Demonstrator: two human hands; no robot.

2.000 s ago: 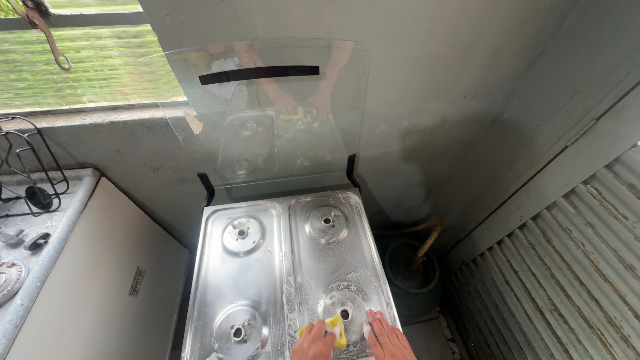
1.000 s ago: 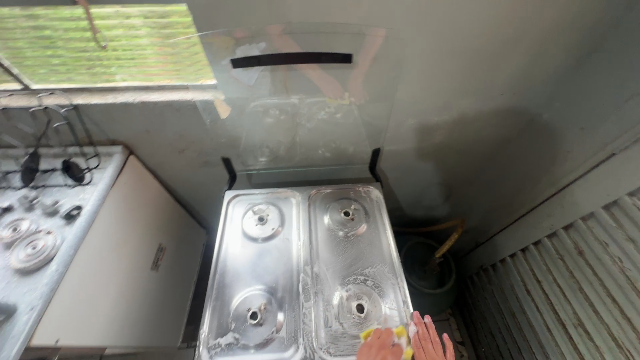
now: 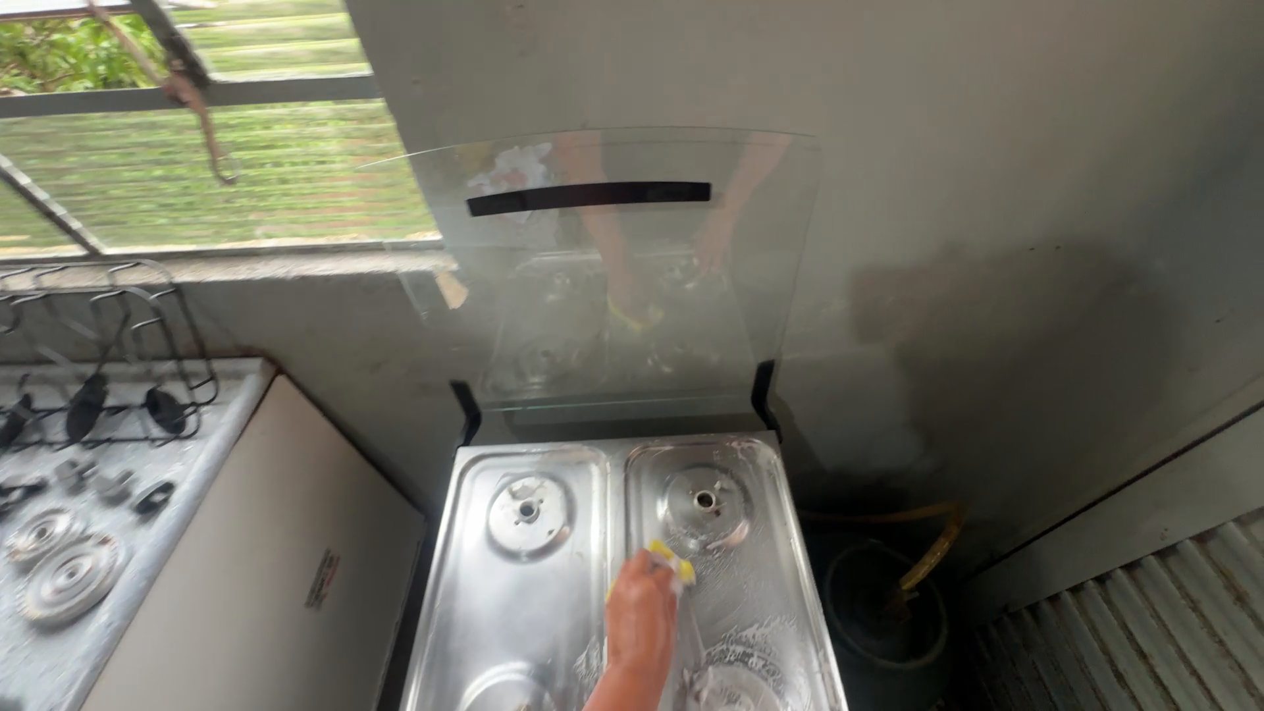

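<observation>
My left hand (image 3: 644, 602) grips a yellow sponge (image 3: 673, 561) and presses it on the steel cooktop (image 3: 617, 494), on the ridge between its two recessed panels, just below the back right burner base (image 3: 704, 501). White suds streak the right panel. The back left burner base (image 3: 529, 512) lies in the left panel. My right hand is outside the view; only a faint reflection of it shows in the raised glass lid (image 3: 632, 296), which has a black handle strip (image 3: 591, 198). The lid stands upright behind the cooktop on black hinges.
At the left, a grey counter (image 3: 202, 444) holds black wire pan supports (image 3: 123, 415), burner parts (image 3: 71, 578) and knobs. To the right of the stove stands a dark gas cylinder (image 3: 884, 612) with a yellow hose (image 3: 933, 548), near a corrugated metal panel (image 3: 1136, 612).
My left hand with the sponge has moved from the front right of the cooktop up and left to the middle ridge. My right hand, earlier flat at the right front edge, has left the view.
</observation>
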